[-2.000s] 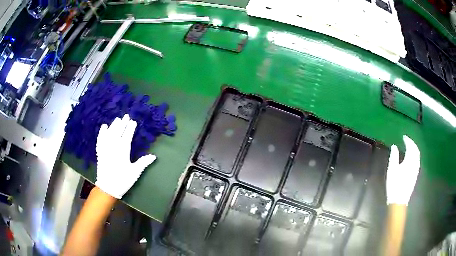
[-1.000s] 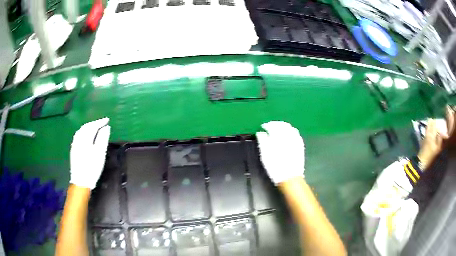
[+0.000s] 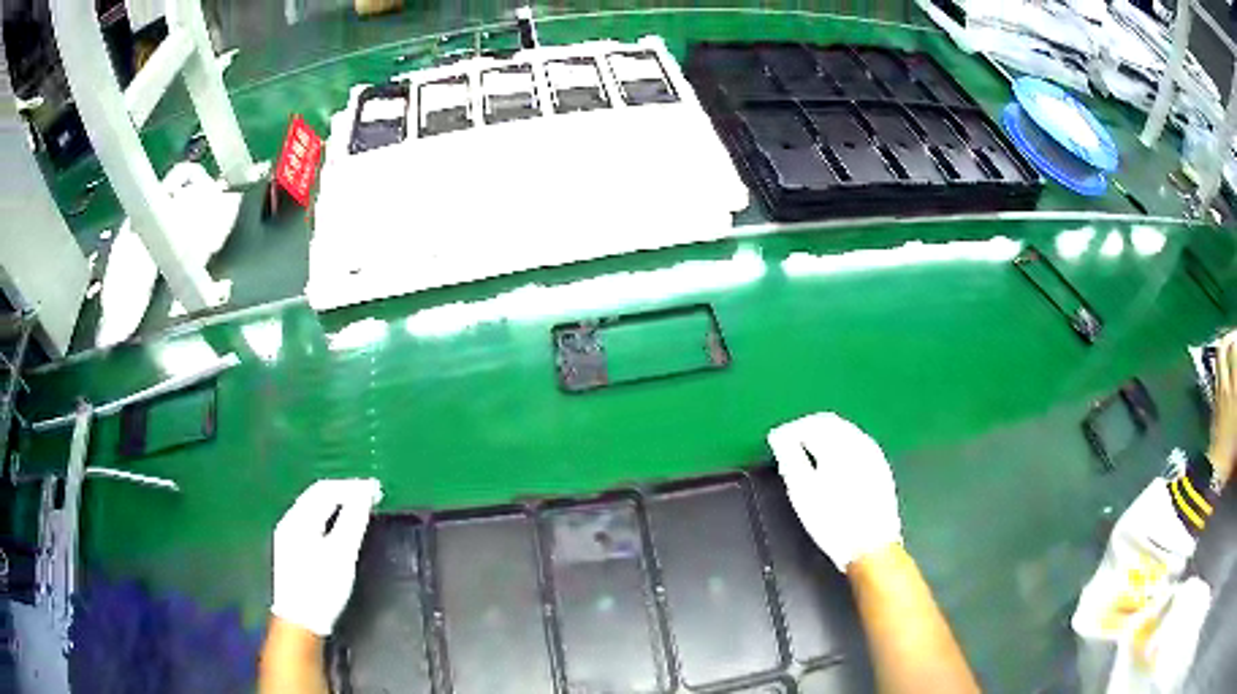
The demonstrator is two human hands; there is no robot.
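Observation:
A large black blister tray [image 3: 597, 583] lies at the bottom centre, its near part cut off by the picture's edge. My left hand [image 3: 323, 553], in a white glove, grips the tray's far left corner. My right hand [image 3: 844, 491], also gloved, grips its far right corner. The fingertips are curled at the tray's rim. A phone middle frame [image 3: 583, 358] lies on the green surface beyond the tray. Other frames lie at the left [image 3: 206, 415], at the right [image 3: 1058, 296] and further right [image 3: 1115, 423].
Blue pieces [image 3: 163, 637] lie in a pile at lower left. Beyond the line are a white tray [image 3: 516, 203], stacked black trays [image 3: 882, 129], a red sign [image 3: 297, 163] and blue reels [image 3: 1061, 133]. Pale guide rails [image 3: 136, 393] stand left. Another person's white sleeve [image 3: 1133, 556] is at right.
My left hand has left the blue pile, and both hands have come to the tray's far corners. The view has swung right and then tilted up, showing more of the white tray and stack.

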